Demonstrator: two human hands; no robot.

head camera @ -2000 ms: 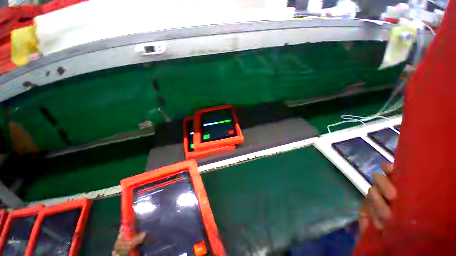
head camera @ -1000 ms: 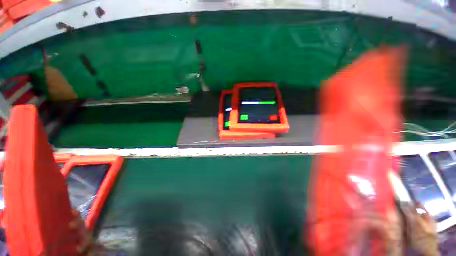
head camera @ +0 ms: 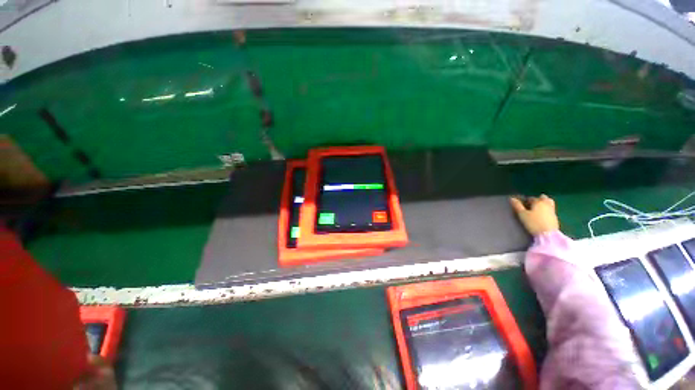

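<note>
A red foam tray with a glossy black tablet [head camera: 457, 343] lies on the green belt just right of centre, cut off by the bottom edge. A large blurred red tray [head camera: 34, 320] is raised close to the camera at far left. My left hand [head camera: 100, 376] shows only in part at its lower edge and holds it. My right hand [head camera: 538, 215], in a pink sleeve, reaches over the right end of the grey mat, fingers apart, nothing visible in it. Two overlapping red trays [head camera: 354, 242] lie on the mat, showing green and orange-red squares on their screens.
A white multi-slot tray with tablets [head camera: 642, 316] is at right, with a loose white cable [head camera: 636, 216] behind it. Another red tray [head camera: 114, 329] is partly seen at lower left. A pale rail [head camera: 152, 294] runs before the grey mat [head camera: 449, 217]. A green panel stands behind.
The blurred raised tray at right is gone from there; a red tray now lies on the belt. My right hand has moved to the mat. The left tray is still raised, nearer the camera.
</note>
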